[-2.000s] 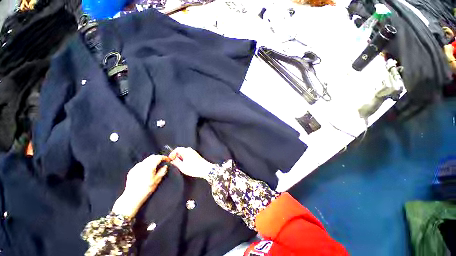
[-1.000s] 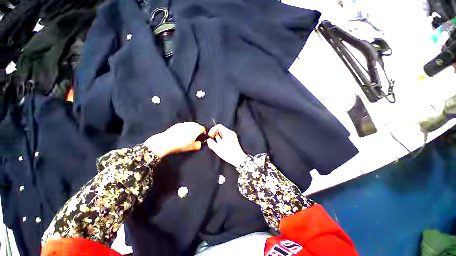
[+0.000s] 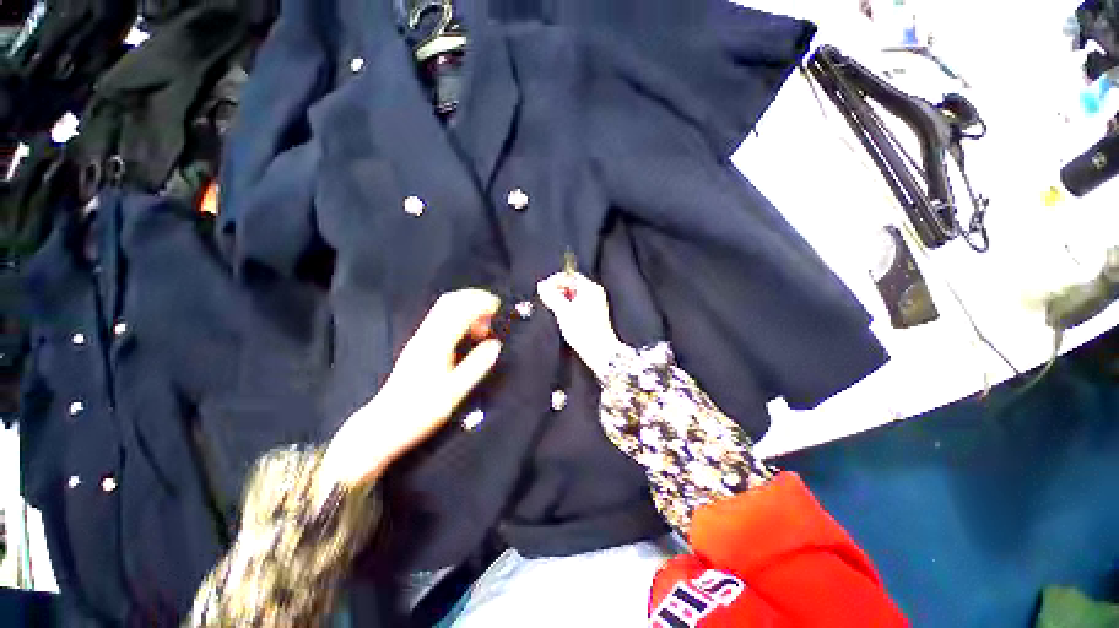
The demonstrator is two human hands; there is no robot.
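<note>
A navy double-breasted coat (image 3: 540, 147) lies spread in front of me, with pale buttons (image 3: 518, 199) in two rows. My left hand (image 3: 423, 374) is over the coat's front, thumb and fingers apart; I see nothing held in it. My right hand (image 3: 579, 317) is closed just right of a middle button (image 3: 524, 309). It holds what look like small thread snips (image 3: 569, 263), with a bit of red between the fingers and a short tip pointing up. The rest is hidden in the fist.
A second navy coat (image 3: 74, 368) lies at the left, with a dark garment pile (image 3: 160, 86) behind it. Black hangers (image 3: 902, 135), a small dark flat piece (image 3: 906, 276) and a black cylinder (image 3: 1092, 166) are on the white table (image 3: 822, 432). Blue floor (image 3: 982, 491) shows at the lower right.
The view has shifted, showing more of the left coat. My hands were together at the coat's front edge; now they are apart, and my left thumb and fingers have spread.
</note>
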